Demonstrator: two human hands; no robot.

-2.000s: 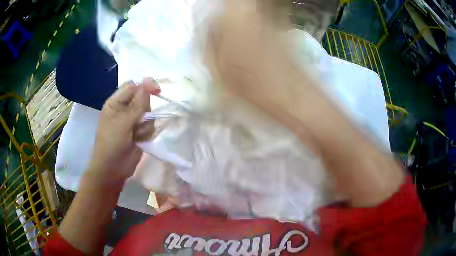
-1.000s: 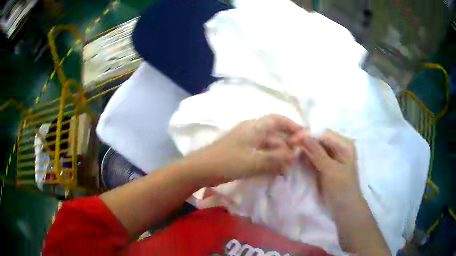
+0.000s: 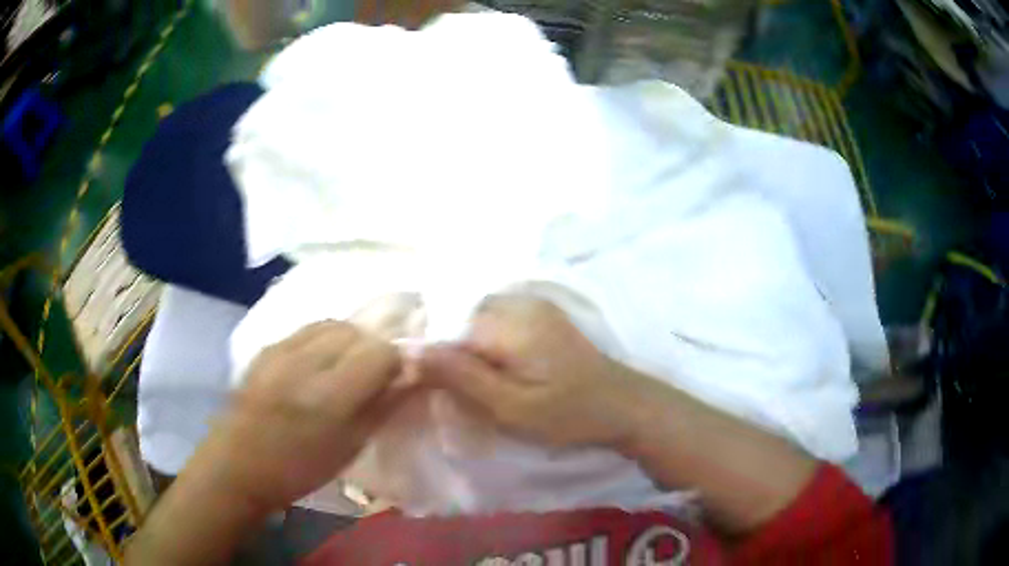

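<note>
A white garment (image 3: 443,166), overexposed, is spread over the table and over part of a navy padded board (image 3: 183,199). Its near part hangs in pinkish-white folds towards my red shirt. My left hand (image 3: 315,387) and my right hand (image 3: 531,370) meet at the garment's near part, fingertips close together. Both are closed on the cloth, pinching a narrow strip between them. The fingertips are blurred. The board's rounded end shows at the left of the garment.
The white table cover (image 3: 188,365) shows at the left and right. Yellow wire racks stand at the lower left (image 3: 77,453) and upper right (image 3: 791,122). A light slatted stack (image 3: 105,293) is left of the table. The floor is green.
The view has swung, so table and board sit further left. Both hands stay together at the cloth; two seconds ago they were apart, the right arm reaching over the garment.
</note>
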